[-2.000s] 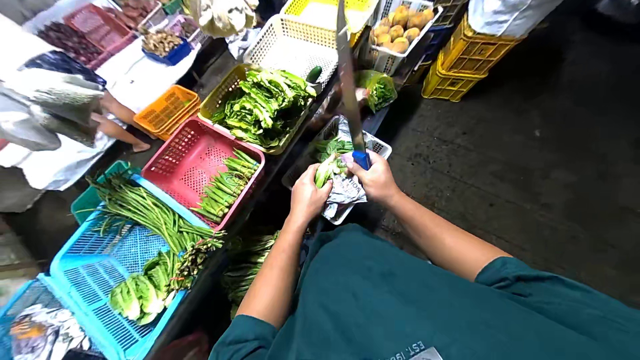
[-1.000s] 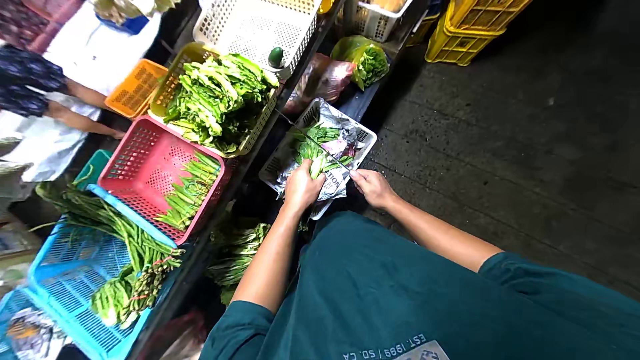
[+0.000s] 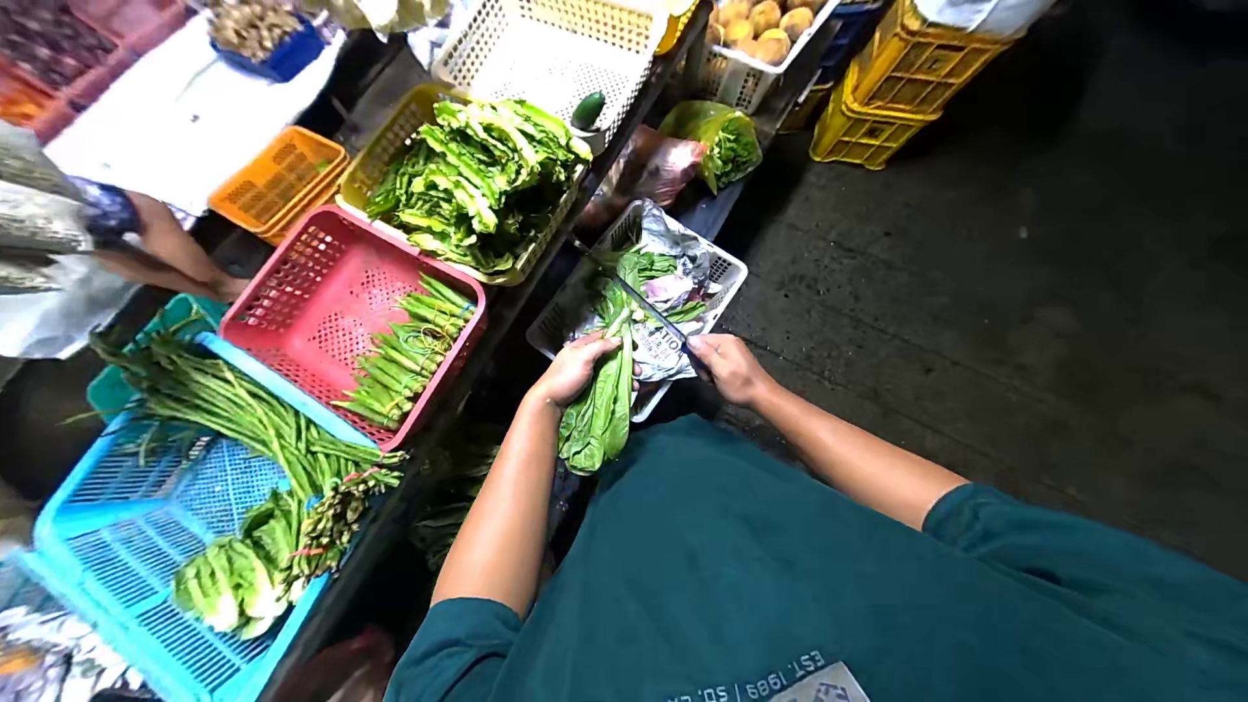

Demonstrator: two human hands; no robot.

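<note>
My left hand grips a bunch of leafy greens, its leaves hanging toward my shirt and its stem ends pointing over a white plastic basket. In my right hand is the handle of a long-bladed knife. The blade slants up and left across the basket, over or against the stems; whether it touches them I cannot tell. Crumpled newspaper and more greens lie inside the basket.
Left of the basket stand a yellow basket of leafy greens, a red basket with bundled green pods and a blue crate with long beans. Yellow crates are stacked at upper right. Another person's arm shows at far left.
The knife stood upright two seconds ago; now its blade lies low across the basket. My left hand has drawn the greens toward my body since one second ago.
</note>
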